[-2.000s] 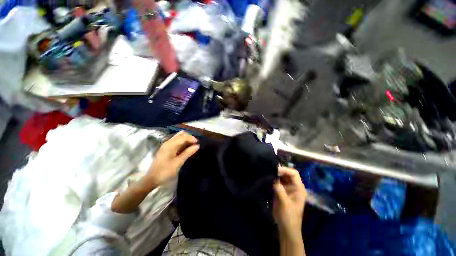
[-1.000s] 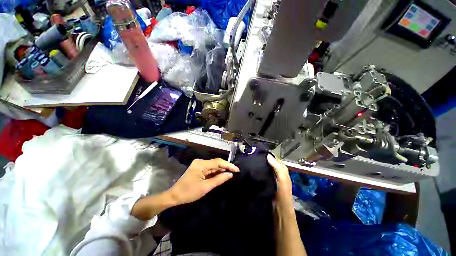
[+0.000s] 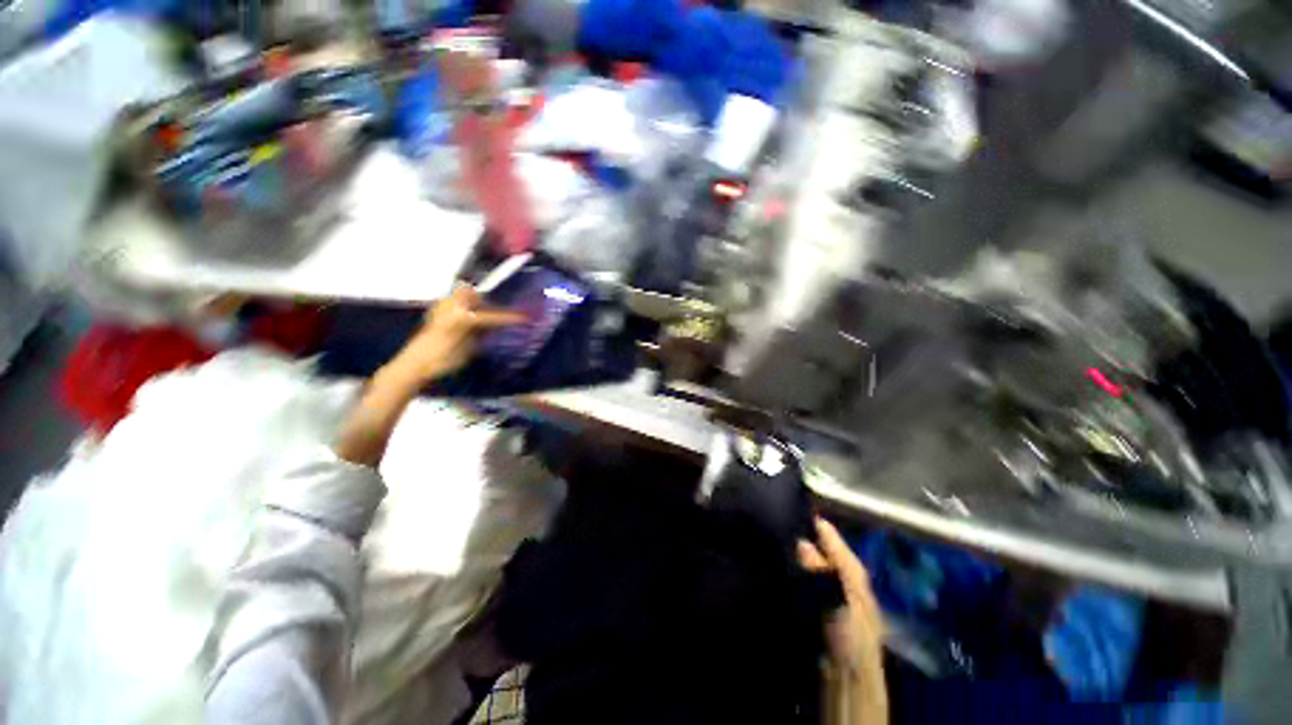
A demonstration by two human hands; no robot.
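Observation:
The frame is blurred. A black garment piece (image 3: 638, 595) hangs from the machine's table edge over my lap, its top edge at the small presser foot (image 3: 758, 456). My right hand (image 3: 846, 588) holds the garment's right edge just below the table. My left hand (image 3: 451, 337) is off the garment, at the left edge of the smartphone (image 3: 546, 323), with a finger reaching over it. The phone screen is lit. I cannot tell if the finger touches it.
The sewing machine (image 3: 992, 383) fills the right. A white cloth heap (image 3: 170, 496) lies left. A pink bottle (image 3: 496, 177) and a white pen-like tool (image 3: 503, 271) are behind the phone. A thread tray (image 3: 248, 170) is upper left, blue plastic (image 3: 1091, 637) lower right.
My left hand has left the garment near the presser foot and moved up and left to the phone. My right hand has stayed at the garment's right edge. The view has shifted and blurred.

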